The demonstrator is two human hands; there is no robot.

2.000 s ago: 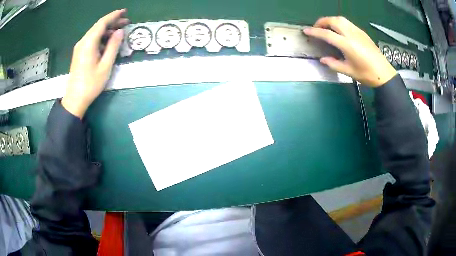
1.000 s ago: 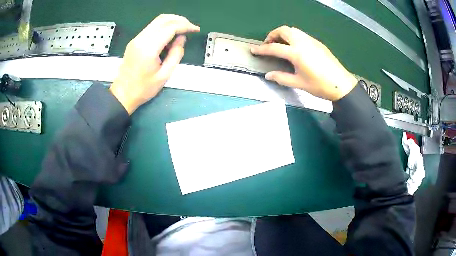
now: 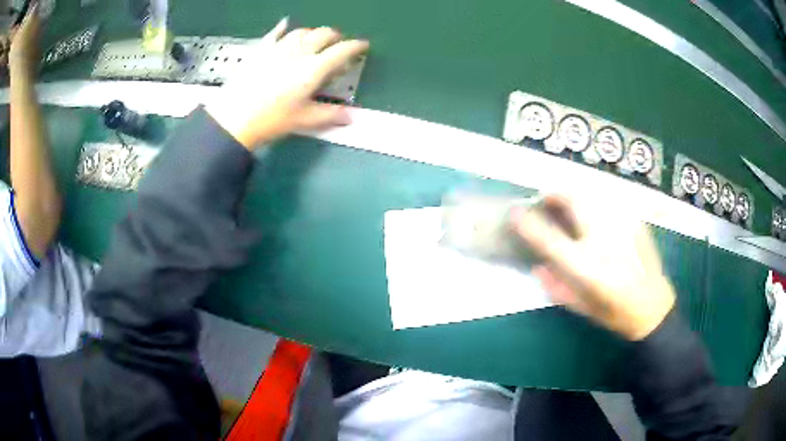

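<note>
My left hand [image 3: 293,82] spans the right end of a perforated plate [image 3: 346,79], fingers at its far edge and thumb at its near edge. More perforated plate [image 3: 211,56] shows left of the hand. My right hand [image 3: 595,258], blurred, holds a flat plate [image 3: 474,226] by its right part, over the white paper sheet [image 3: 431,288]. The flat plate is blurred too; whether it touches the paper cannot be told. A four-ring plate [image 3: 592,133] lies behind the pale strip, between the hands and farther back.
The long pale strip [image 3: 448,148] crosses the green bench. More ring plates lie at right [image 3: 711,188] and left [image 3: 108,165]. A dark knobbed object [image 3: 123,118] stands near the strip at left. Another person's arm [image 3: 34,164] reaches in at left. A white cloth [image 3: 770,332] lies far right.
The view has turned left. My right hand has brought the flat plate from behind the strip toward me, over the paper. My left hand has moved left and taken hold of the perforated plate.
</note>
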